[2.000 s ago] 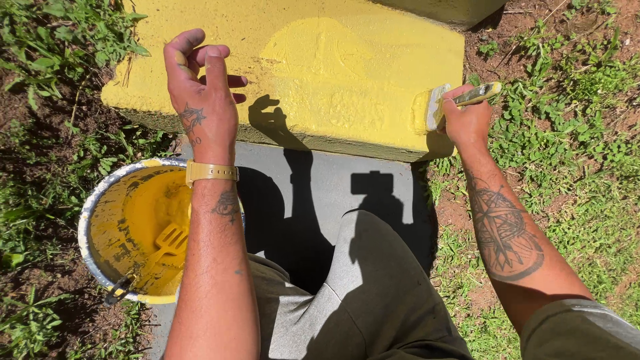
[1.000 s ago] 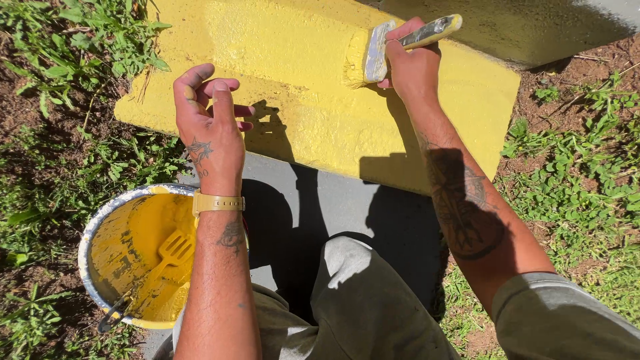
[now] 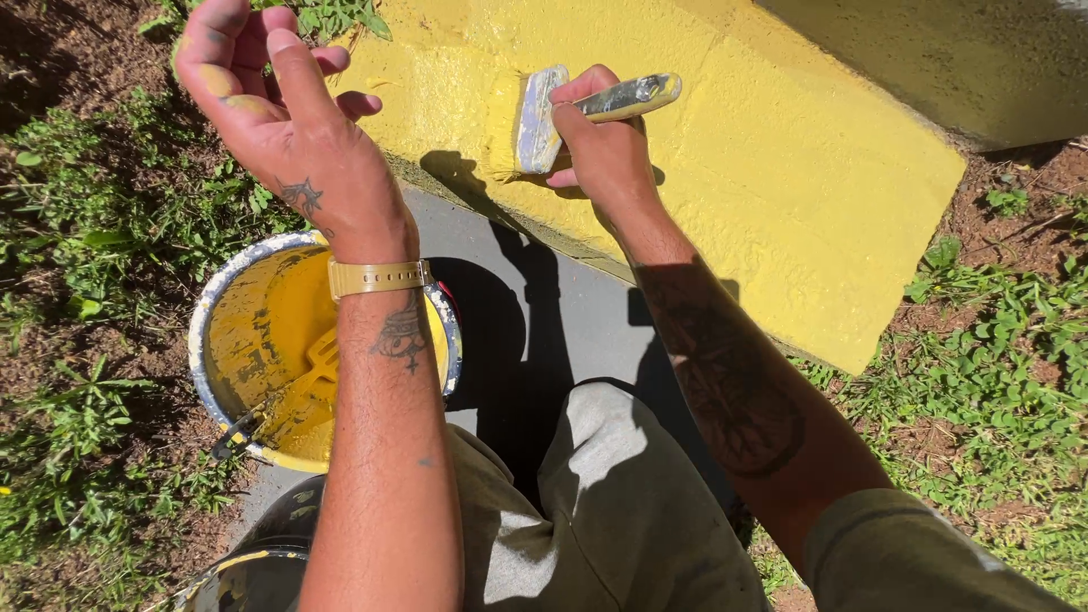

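Note:
My right hand (image 3: 608, 144) grips a wide paintbrush (image 3: 541, 119) by its handle, near the ferrule. Yellow-coated bristles rest against the wet top of a yellow-painted slab (image 3: 790, 178). My left hand (image 3: 293, 127), with paint smears on its fingers, is raised over the slab's left end, holding nothing, fingers curled apart. Below the left hand, partly hidden by my forearm, stands a bucket (image 3: 246, 340) with yellow paint inside and a whitish, paint-caked rim. A slotted yellow-coated tool (image 3: 302, 387) leans in it, its dark handle end over the rim.
A dark container (image 3: 276, 527) with paint marks stands below the bucket. Grey flat surface (image 3: 433, 225) lies between the slab and my knees. Another block (image 3: 943, 59) adjoins the slab at upper right. Weeds and reddish soil border both sides.
My right hand has moved the brush leftward along the slab, from its right end two seconds ago to near my left hand. The view has shifted.

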